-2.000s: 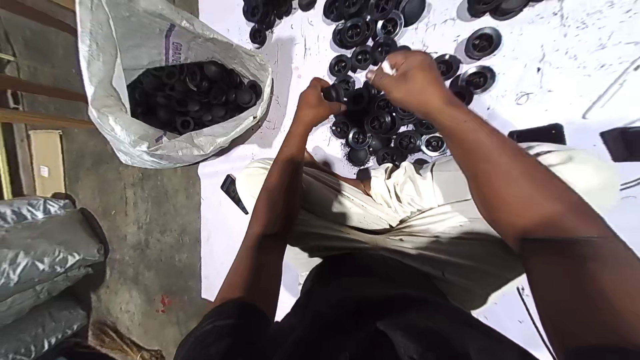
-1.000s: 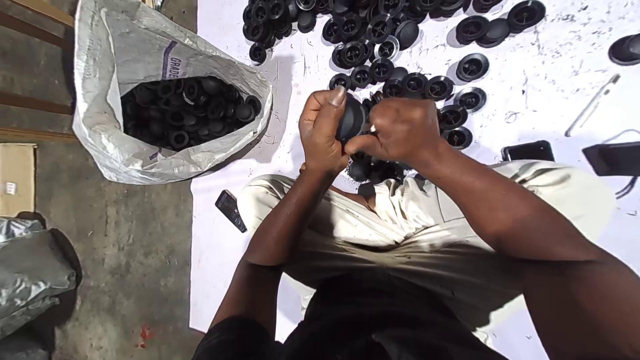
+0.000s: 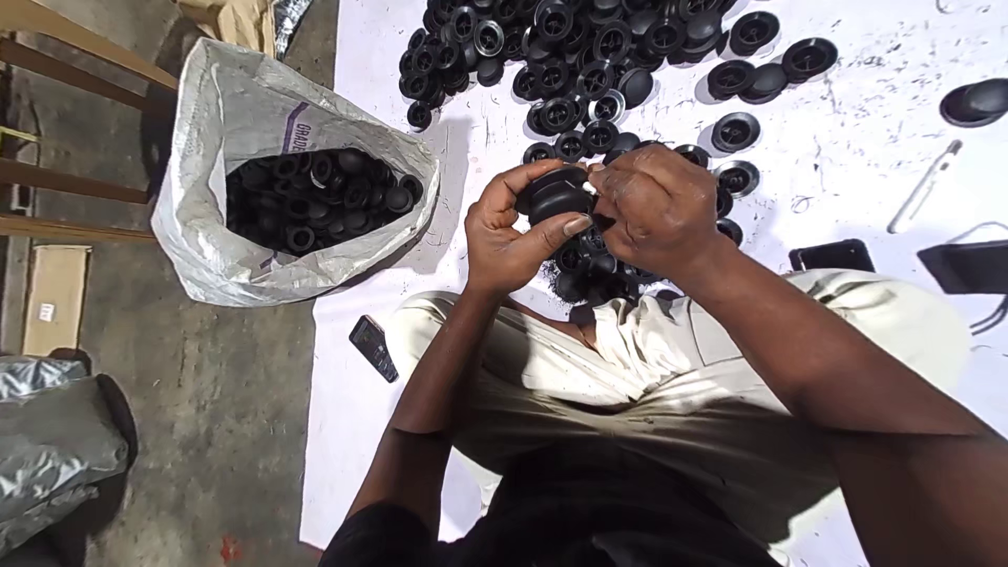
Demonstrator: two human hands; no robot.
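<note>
My left hand (image 3: pixel 512 228) grips a round black plastic part (image 3: pixel 557 197) by its rim, thumb below and fingers above. My right hand (image 3: pixel 661 205) is closed against the part's right side, around a small tool whose white end (image 3: pixel 589 188) shows between the fingers; the rest of the tool is hidden. Beneath and beyond both hands lie many loose black round parts (image 3: pixel 559 114) on a white sheet, some with spoked undersides up, some domed side up. Dark shavings are scattered near the parts just below my hands.
A white woven sack (image 3: pixel 299 287) with black parts inside stands open at the left. A phone (image 3: pixel 373 348) lies beside my left knee. At the right are a white pen-like tool (image 3: pixel 925 187), a dark flat object (image 3: pixel 831 256) and a black case (image 3: pixel 969 266). Grey bundles (image 3: pixel 59 441) lie lower left.
Two seconds ago my hands were apart, low over the pile; now they are together around the raised black part. Since one second ago, the held part has tilted. The view has shifted a little.
</note>
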